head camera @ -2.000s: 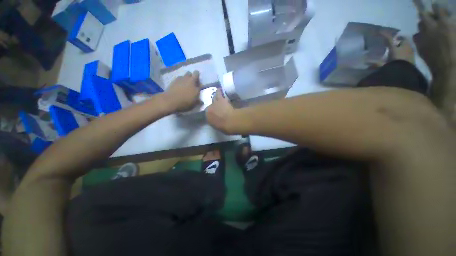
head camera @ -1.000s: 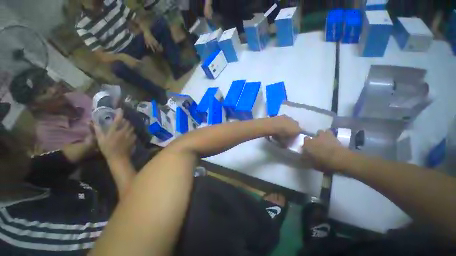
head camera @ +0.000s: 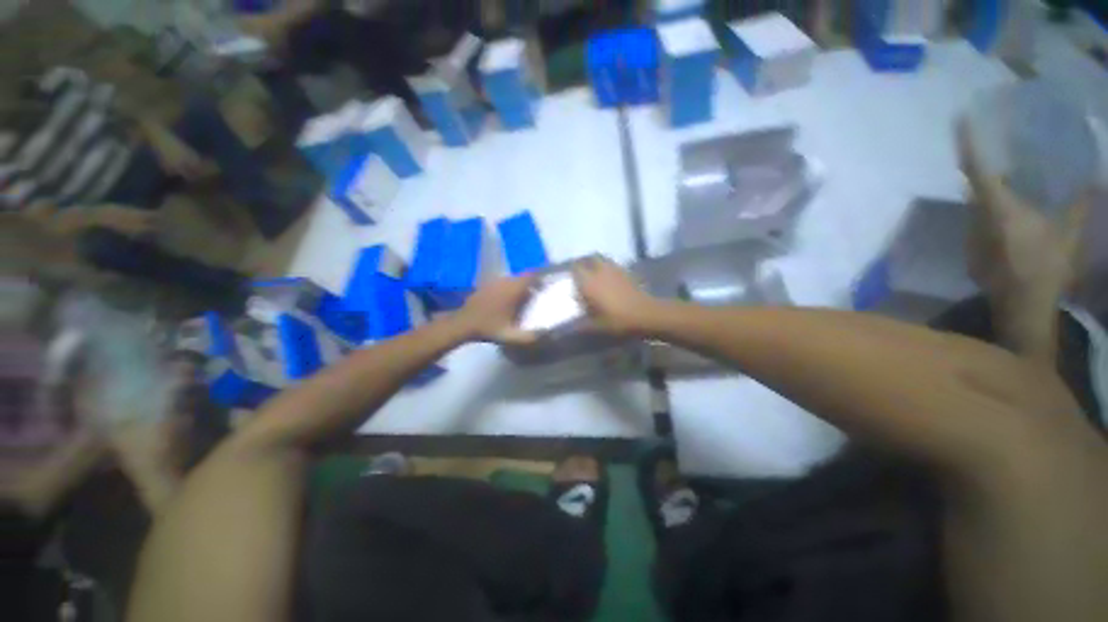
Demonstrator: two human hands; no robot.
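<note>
A carton point(head camera: 569, 343) lies near the front edge of the white table in front of me, its near end showing a bright white face. My left hand point(head camera: 498, 306) grips its left side. My right hand point(head camera: 608, 295) grips its right side near the top. The frame is blurred and the fingertips are partly hidden. An open carton point(head camera: 717, 277) with grey inside lies just right of my right hand. Another open carton point(head camera: 744, 188) with a pale cylinder inside lies behind it.
Closed blue-sided cartons point(head camera: 452, 258) stand to the left. Light-blue-sided cartons point(head camera: 690, 75) stand along the far side. A person's hand point(head camera: 1027, 243) at the right holds a translucent object point(head camera: 1047, 136). Another open carton point(head camera: 930, 249) lies at the right. A blurred person sits at the left.
Both hands now hold opposite sides of the carton; its raised flap no longer shows upright. The view has swung, first left, then back right.
</note>
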